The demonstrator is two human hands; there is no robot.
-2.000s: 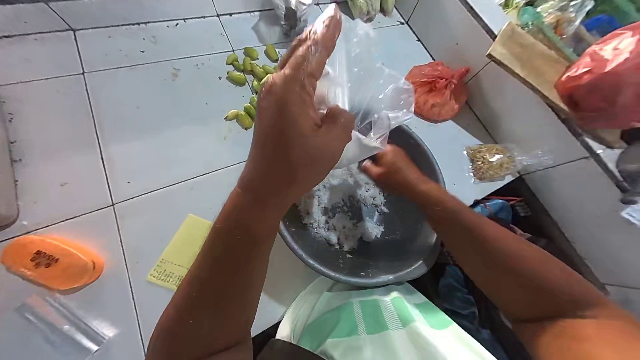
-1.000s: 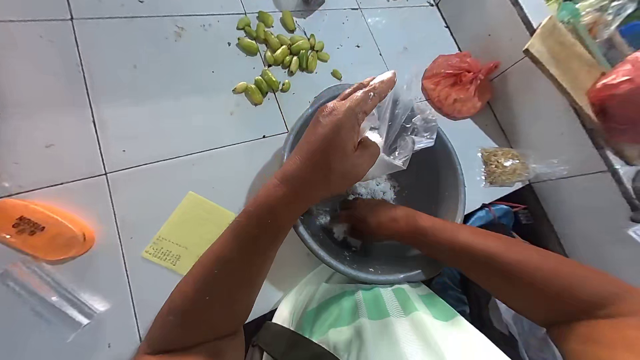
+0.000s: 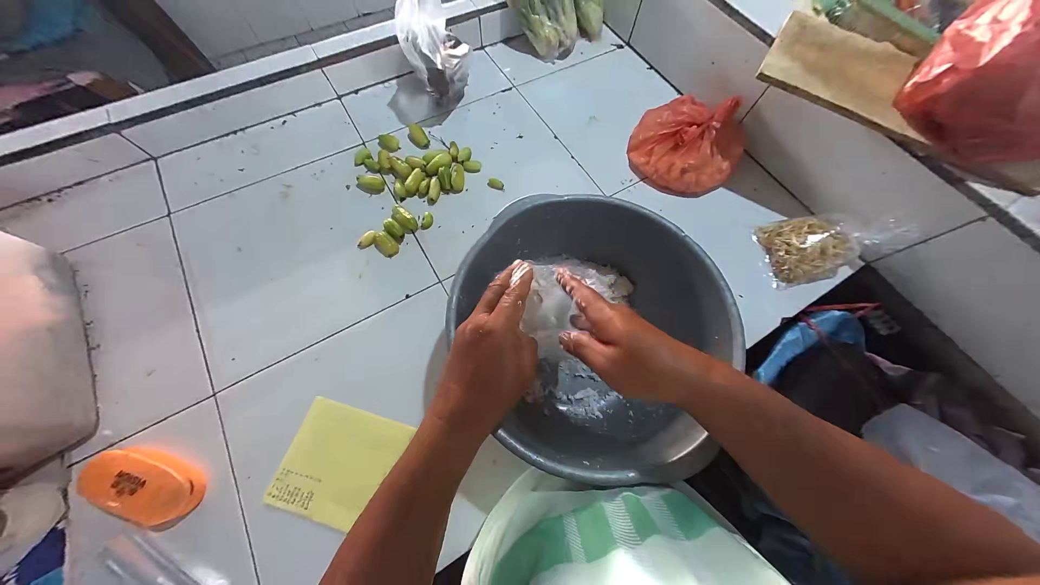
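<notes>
Both hands are inside a grey plastic basin (image 3: 682,244) on the tiled surface. My left hand (image 3: 496,333) reaches in at the left, its white-dusted fingers held close together. Opposite it, my right hand (image 3: 621,337) has its fingers and thumb apart, also coated in white. Between them lies a clear plastic bag (image 3: 551,313), touching or close to the fingers; whether either hand grips it cannot be told. White, crumbly flour-like stuff (image 3: 589,402) lies on the basin's bottom, partly under the hands.
Small green fruits (image 3: 426,175) lie beyond the basin. A knotted red plastic bag (image 3: 686,146) and a clear bag of small dried pieces (image 3: 804,250) sit at the right. Left are a yellow paper (image 3: 341,459) bearing writing and an orange container (image 3: 140,487). A wooden board (image 3: 841,69) is upper right.
My left hand held the plastic bag up over the basin; now that hand and the bag are low inside it. My right hand has come up off the white stuff at the bottom.
</notes>
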